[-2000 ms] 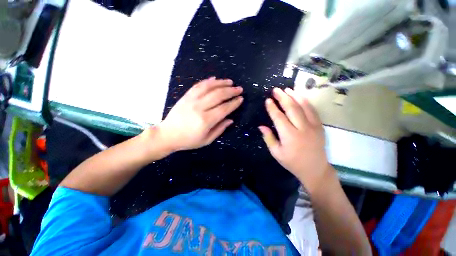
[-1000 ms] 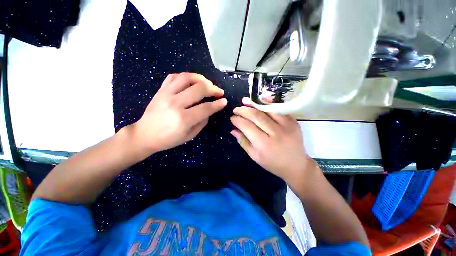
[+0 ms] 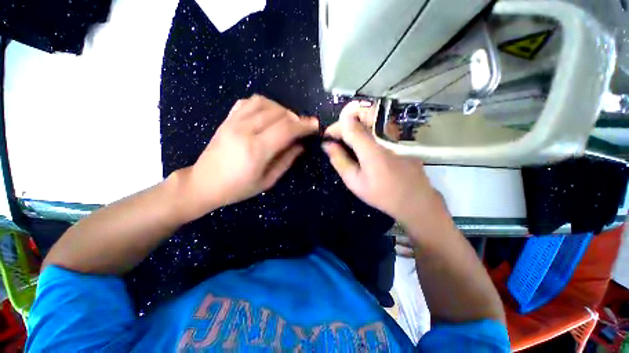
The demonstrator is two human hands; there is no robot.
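A large black sparkly garment panel (image 3: 207, 89) lies over the white tabletop, its front edge and my lap, with an angled notch at the top. My left hand (image 3: 248, 152) rests on the panel, thumb and fingertips pinching the cloth near its right side. My right hand (image 3: 379, 165) pinches the cloth just beside them, its fingers close to the sewing machine's head. The cream-white sewing machine (image 3: 407, 41) stands at the upper right. Its needle and presser foot cannot be made out clearly.
The white tabletop (image 3: 83, 131) has a green edge. Black cloth (image 3: 48, 24) lies at its upper left, and more hangs at the right edge (image 3: 572, 196). A blue basket (image 3: 548, 269) stands on an orange-red stool (image 3: 552, 327) at lower right. A green basket (image 3: 17, 269) is at lower left.
The panel has shifted left in view, and the machine looks nearer than two seconds ago. My hands have come together and now pinch the cloth; earlier they lay spread on it.
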